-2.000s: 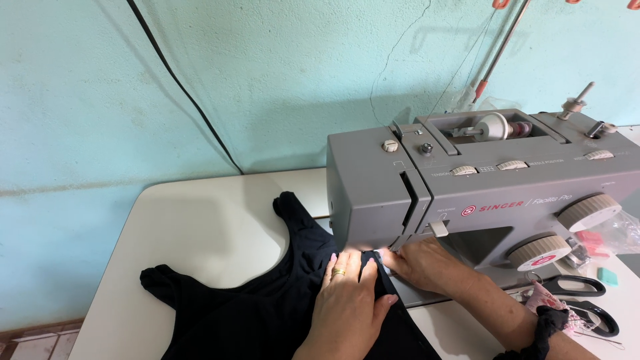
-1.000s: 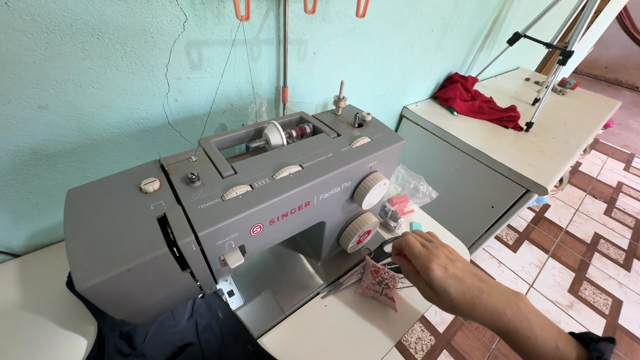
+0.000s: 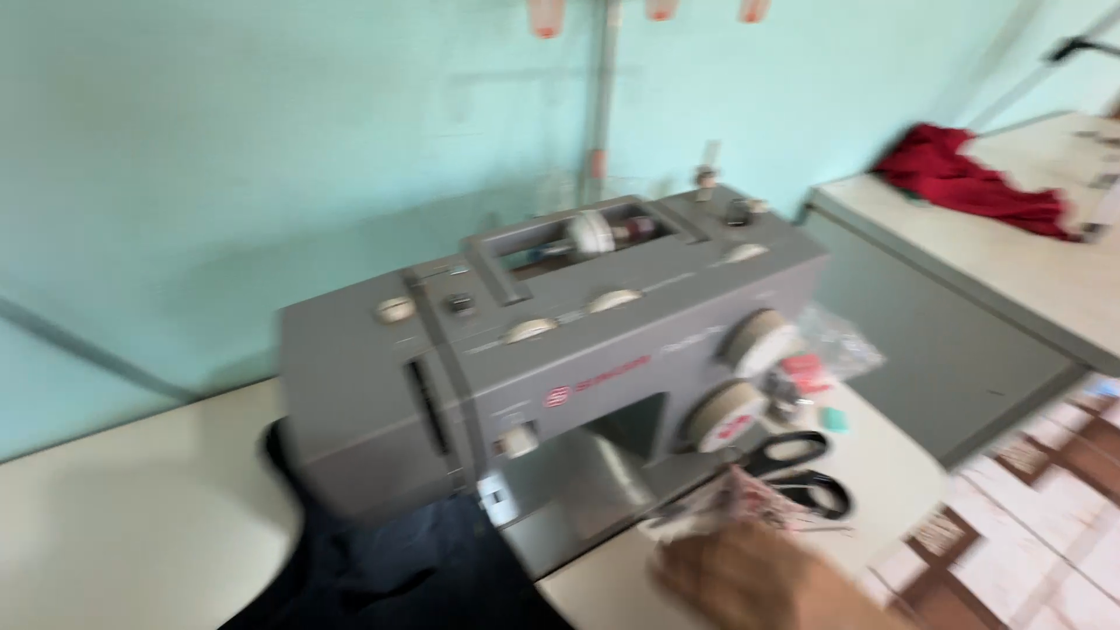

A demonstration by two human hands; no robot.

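Note:
A grey Singer sewing machine [image 3: 560, 350] stands on a white table. Black fabric [image 3: 420, 560] lies under its needle end, at the lower left. My right hand [image 3: 744, 573] is blurred at the lower right, just below a pink patterned pincushion [image 3: 748, 503]; whether it touches or holds anything cannot be told. Black-handled scissors [image 3: 809, 477] lie right beside the pincushion, with their blades partly covered by it. My left hand is out of the frame.
Right of the machine are a clear plastic bag [image 3: 840, 341], small pink items and a green piece [image 3: 834, 420]. Farther right, red cloth [image 3: 971, 179] lies on a second white table [image 3: 1032, 271]. The blue-green wall is behind.
Two seconds ago both hands were on the black fabric at the needle. One second ago my right hand was at the scissors; now it is lower, below the pincushion. The view has swung about.

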